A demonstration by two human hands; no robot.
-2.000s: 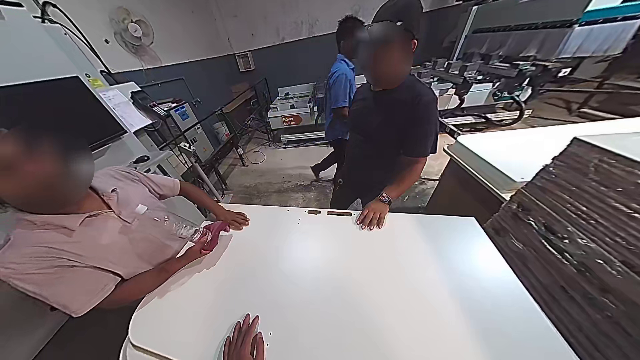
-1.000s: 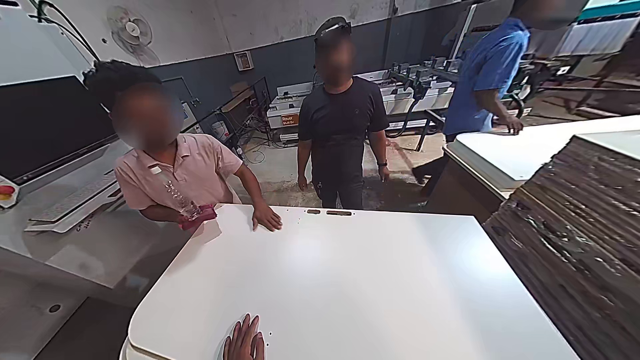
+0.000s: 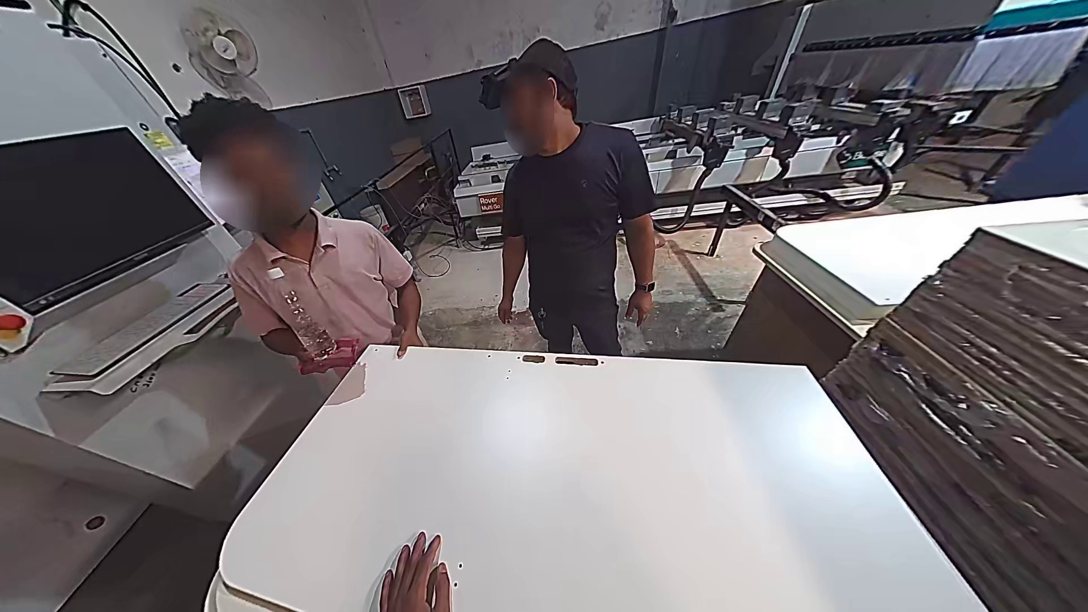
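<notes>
A large white panel (image 3: 595, 459) with a rounded near-left corner lies flat in front of me. Two slots and several small holes are cut along its far edge. My left hand (image 3: 416, 578) rests palm down on the panel near its front edge, beside two small holes, holding nothing. My right hand is out of view. At the panel's far-left corner, a person in a pink shirt (image 3: 327, 272) touches the edge with one hand and has a clear plastic bottle (image 3: 304, 319) and a pink cloth (image 3: 331, 357) at the other.
A person in a dark T-shirt (image 3: 578, 204) stands beyond the far edge. To the right are a stack of brown-edged boards (image 3: 977, 357) and another white panel (image 3: 901, 246). A desk (image 3: 170, 425) with a keyboard (image 3: 140, 331) and monitor (image 3: 93, 204) stands left; a machine (image 3: 722, 161) is behind.
The person in blue has moved right, almost out of view. The person in the dark T-shirt has taken a hand off the panel. The person in pink has moved a hand left along the edge.
</notes>
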